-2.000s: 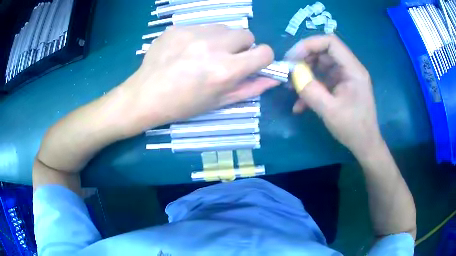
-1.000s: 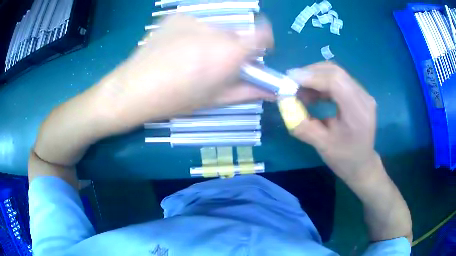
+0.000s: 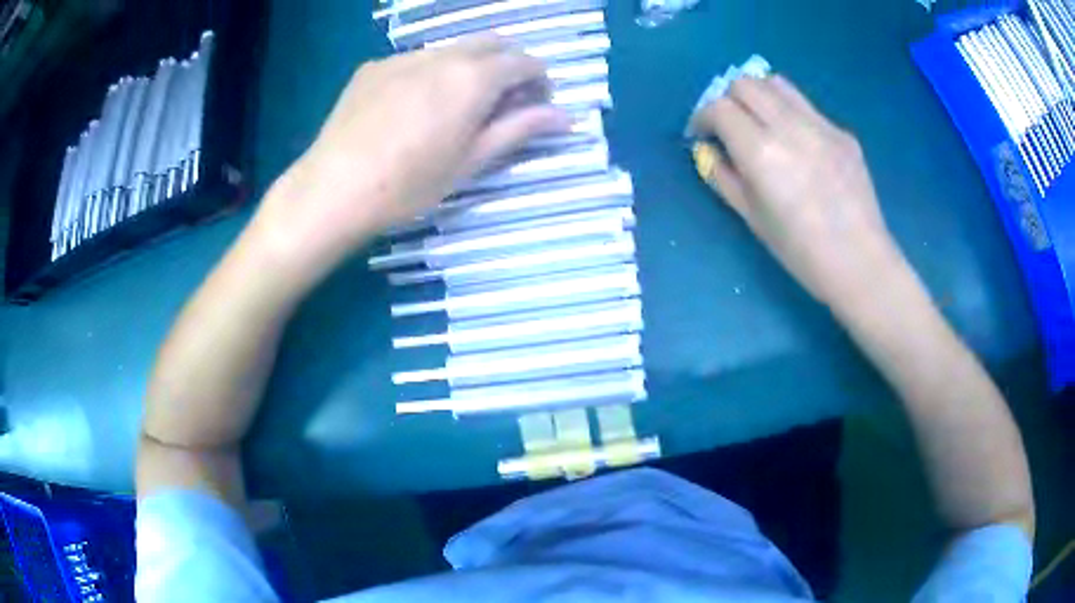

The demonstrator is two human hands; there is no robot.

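Silver-grey tube assemblies (image 3: 542, 336) lie side by side in a row, with thin rods sticking out to the left. My left hand (image 3: 436, 136) is over the upper part of the row, palm down with fingers curled; whether it grips a tube is hidden. My right hand (image 3: 790, 171), with a yellow finger tape (image 3: 706, 161) on its thumb, is to the right of the row. Its fingertips are at the translucent plastic pieces (image 3: 749, 71) and cover part of them. I cannot tell whether it pinches one.
A black tray (image 3: 224, 189) with tube assemblies is at the upper left. A blue parts bin (image 3: 1023, 212) with thin rods is at the right edge. Tape strips (image 3: 578, 430) over a taped bar (image 3: 513, 468) are at the near edge. A blue crate (image 3: 35, 542) is at the lower left.
The hands have moved apart; the tube held between them is no longer seen there. My right hand has moved up to the plastic pieces. The camera view has shifted, showing more of the tray.
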